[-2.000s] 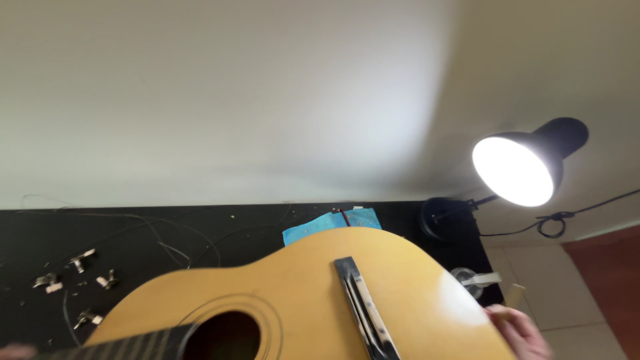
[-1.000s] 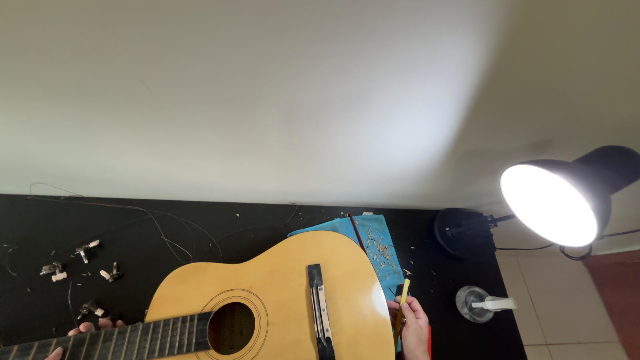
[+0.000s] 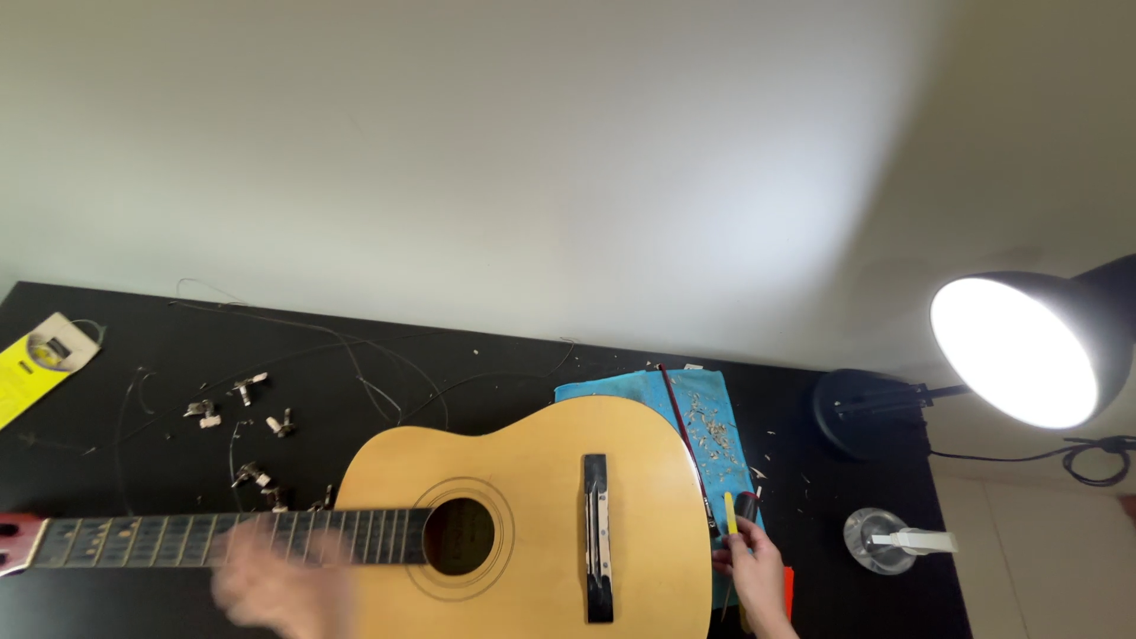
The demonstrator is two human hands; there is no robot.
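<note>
An acoustic guitar without strings [image 3: 532, 453] lies face up, its neck pointing left and its dark bridge [image 3: 598, 538] towards the right. My left hand [image 3: 284, 577], blurred, is over the fretboard [image 3: 169, 541]; whether it grips the neck is unclear. My right hand [image 3: 750, 564] is beside the guitar's lower end, its fingers around a thin yellow tool [image 3: 731, 513]. Just behind those fingers is a dark handle [image 3: 748, 506]. Under the guitar's edge lies a blue cloth [image 3: 719, 399] with pale shavings and a thin dark red stick [image 3: 674, 404] on it.
Several tuning machines [image 3: 250, 388] and loose strings [image 3: 355, 355] lie on the black table [image 3: 497, 355]. A yellow package [image 3: 44, 364] is at the far left. At right stand a lit desk lamp [image 3: 1016, 351] and a clear glass container [image 3: 879, 541] with a white-handled item across it.
The view has shifted widely, now showing more of the guitar's neck. My left hand has moved right along the neck since one second ago. My right hand remains at the guitar's lower end.
</note>
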